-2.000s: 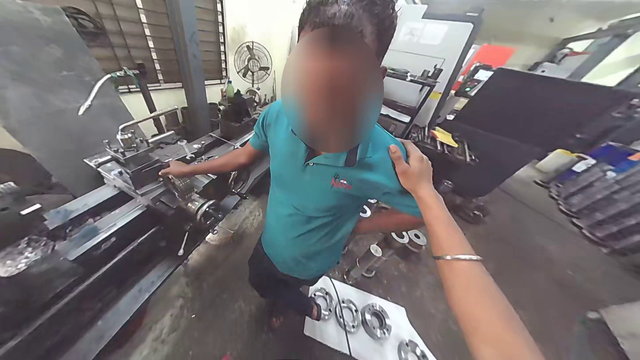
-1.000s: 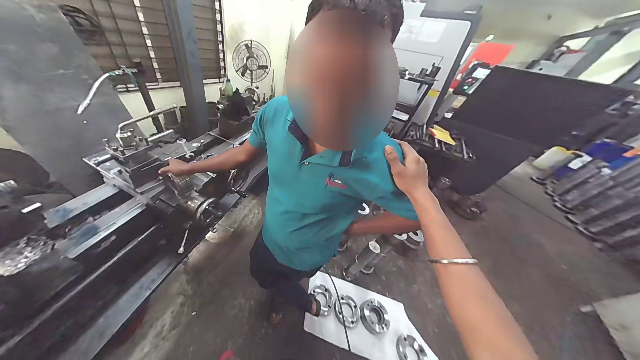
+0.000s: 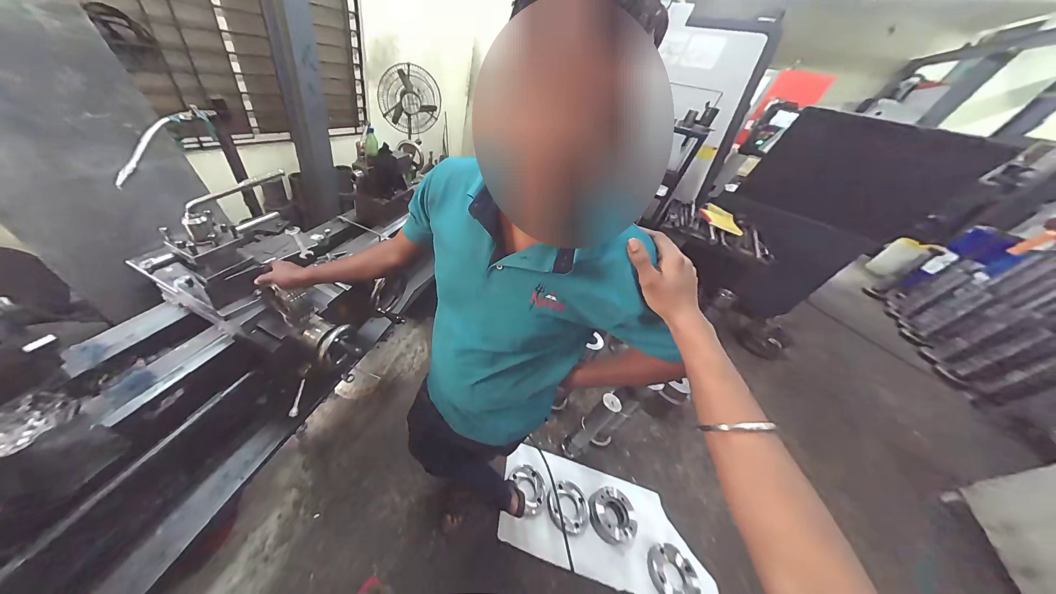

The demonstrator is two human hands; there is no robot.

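Observation:
My right hand (image 3: pixel 668 276), with a metal bangle (image 3: pixel 738 427) on its forearm, rests on the shoulder of a person in a teal polo shirt (image 3: pixel 511 330). The fingers lie over the sleeve's top and the thumb is toward the collar. My left hand is out of view. The person stands facing me beside a metal lathe (image 3: pixel 247 322), one hand of theirs (image 3: pixel 285 275) on its carriage, the other arm bent at their side. Behind my forearm, on the floor, several round metal flanges (image 3: pixel 613 515) lie on a white sheet (image 3: pixel 594 561).
Metal cylinders (image 3: pixel 594 425) stand on the floor behind the person. A wall fan (image 3: pixel 410 99) hangs at the back. Tools (image 3: pixel 722 221) lie on a bench at the right, near a black panel (image 3: pixel 866 173). Stacked metal bars (image 3: pixel 982 313) line the far right.
The person's head has shifted and now appears closer to me. My right hand stays on their shoulder, and their hand stays at the lathe.

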